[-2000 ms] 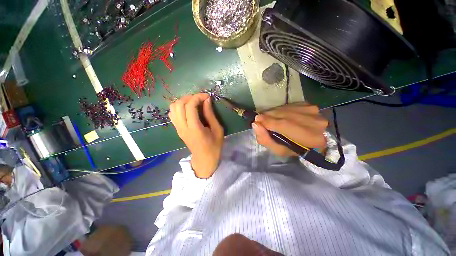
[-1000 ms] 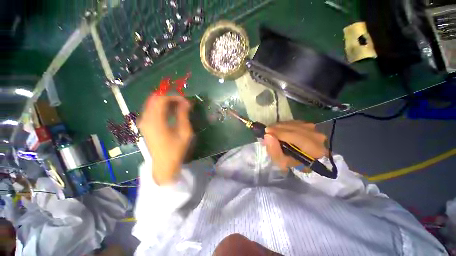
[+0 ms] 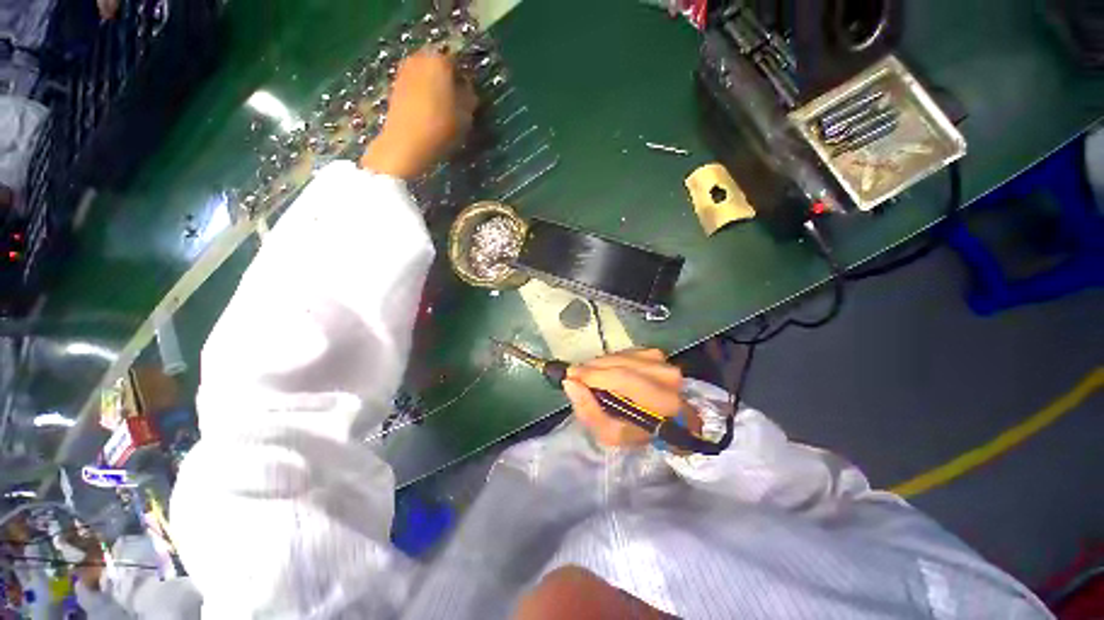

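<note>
My right hand (image 3: 627, 396) holds the soldering iron (image 3: 617, 406) like a pen, its metal tip pointing left just above the green bench mat (image 3: 605, 73). My left hand (image 3: 426, 112) is stretched far forward to the rows of small dark and silvery pieces (image 3: 363, 87) at the far side; its fingertips are among them, and whether they hold a piece cannot be told. A thin solder wire (image 3: 466, 390) lies on the mat left of the iron tip. My left sleeve hides most of the red wires and dark components.
A round tin with silvery contents (image 3: 489, 244) stands beside the black fan (image 3: 596, 263). A beige strip (image 3: 545, 311) lies before them. A yellow sponge (image 3: 718, 199), a box of thin metal rods (image 3: 878, 131) and the iron's cord (image 3: 741, 363) are at the right.
My left hand has moved from beside the iron tip far forward to the rows of pieces. My right hand still holds the iron. The view has shifted forward and right, showing the rod box.
</note>
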